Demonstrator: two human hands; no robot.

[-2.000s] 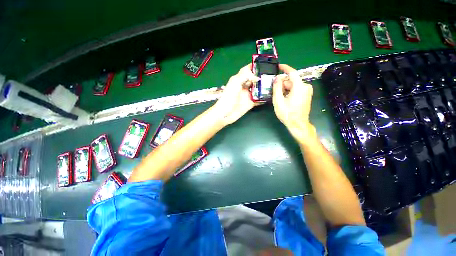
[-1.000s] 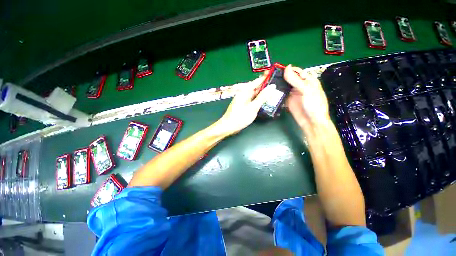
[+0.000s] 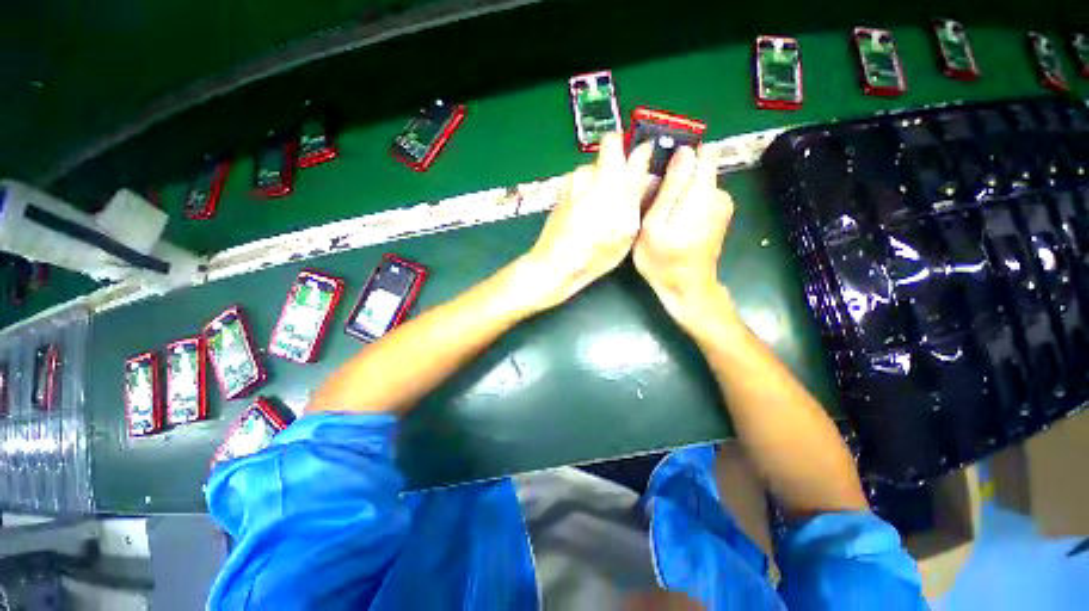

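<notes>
A phone with its black housing fitted (image 3: 664,129) is held upright over the pale rail, its red rim showing at the top. My left hand (image 3: 594,221) grips it from the left and my right hand (image 3: 685,221) from the right, with fingers and thumbs pressed on its black face. Both hands cover its lower part. Phone bodies with green boards (image 3: 306,316) lie on the green bench (image 3: 537,418) at the left, several of them. A phone with a black frame and light face (image 3: 386,297) lies nearest my left forearm.
The conveyor belt (image 3: 693,72) beyond the worn rail (image 3: 394,227) carries several red-rimmed phones. A glossy black blister tray (image 3: 943,298) covers the right side. A white tube-like arm (image 3: 84,233) and a clear tray (image 3: 54,448) are at the left. A cardboard box (image 3: 1057,483) is at the lower right.
The held phone has turned from slanted to more upright, and both hands now press on its face. The belt phones have shifted left. The left forearm no longer shows a phone beside it at bench centre.
</notes>
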